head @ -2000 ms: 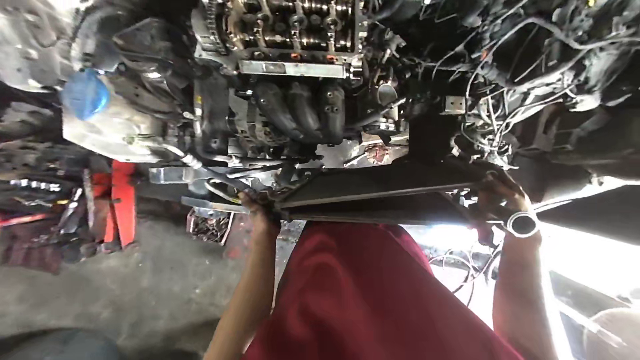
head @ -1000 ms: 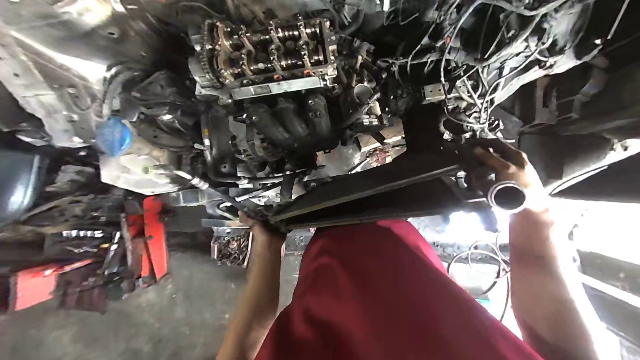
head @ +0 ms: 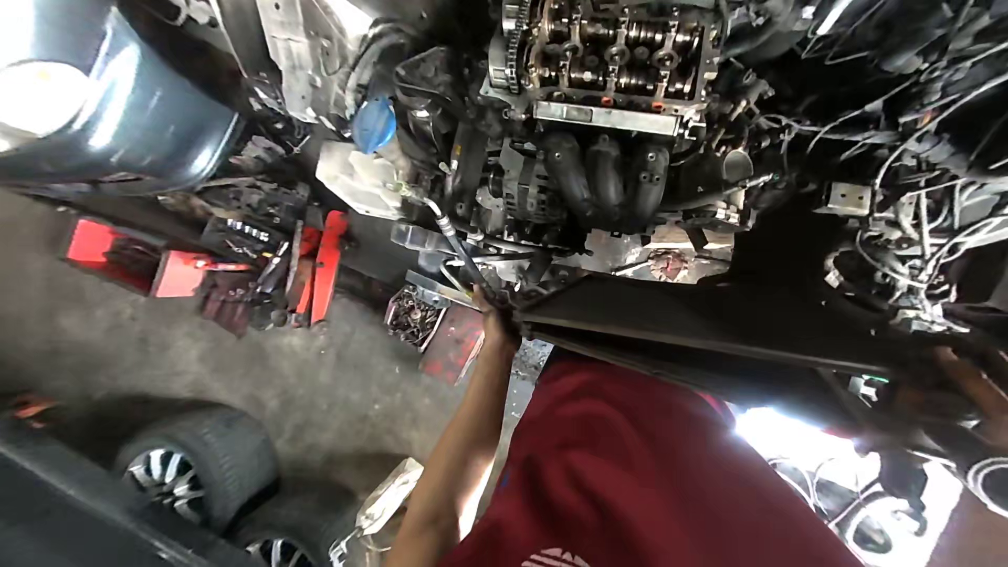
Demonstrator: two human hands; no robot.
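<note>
A long black radiator and fan assembly (head: 693,319), or a similar framed panel, lies across the front of the engine bay. My left hand (head: 498,321) grips its left end beside a hose. At its right end is my right hand (head: 972,386), in shadow at the frame's edge, with the fingers curled on the dark part. Behind the panel stands an engine with its camshafts (head: 614,51) exposed and a black intake manifold (head: 606,173) below them. A white plastic reservoir (head: 358,181) with a blue cap (head: 374,124) is at the left.
Loose wiring (head: 921,228) hangs at the right. On the floor at the left are a red toolbox (head: 177,272), a tray of small metal parts (head: 413,316) and wheels with tires (head: 236,457). A dark car bumper (head: 142,118) juts in at the upper left.
The view has swung left, bringing in the bumper and the wheels. Both hands stay at the ends of the black panel, whose right end now sits lower in the frame.
</note>
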